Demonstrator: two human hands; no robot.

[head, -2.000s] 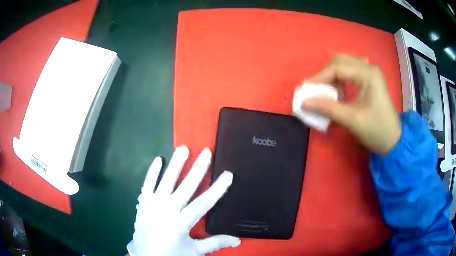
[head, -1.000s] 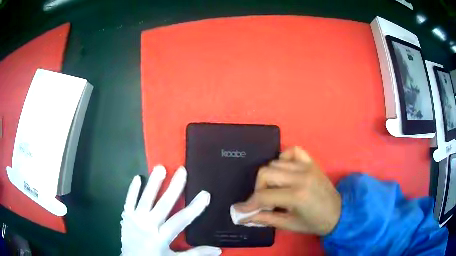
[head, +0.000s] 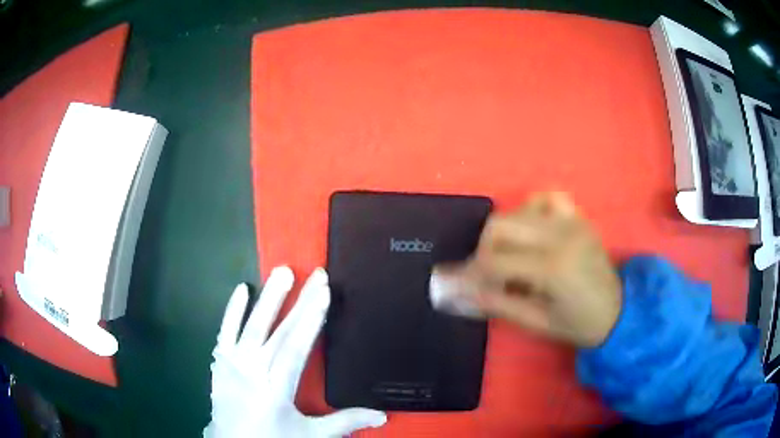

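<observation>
A black e-reader [head: 385, 325] lies face down on the red work mat [head: 462, 94], its grey "koobe" logo near the top and small print near the bottom. My left hand [head: 274, 368], in a white glove, has its fingers spread at the e-reader's left edge, with the thumb at the lower left corner. My bare right hand [head: 547, 274] is blurred. It pinches a white wad of cloth [head: 453, 292] over the right half of the e-reader's back, below the logo.
A white box [head: 90, 205] with a barcode and rounded flap lies at the left, across the dark green surface [head: 201, 171] and another red mat [head: 64, 68]. At the right edge, white boxes carry face-up e-readers [head: 723, 137].
Over the last second, my right hand and the cloth have moved up and slightly right over the e-reader's back. My left hand's index finger no longer lies over the e-reader. The view has shifted slightly.
</observation>
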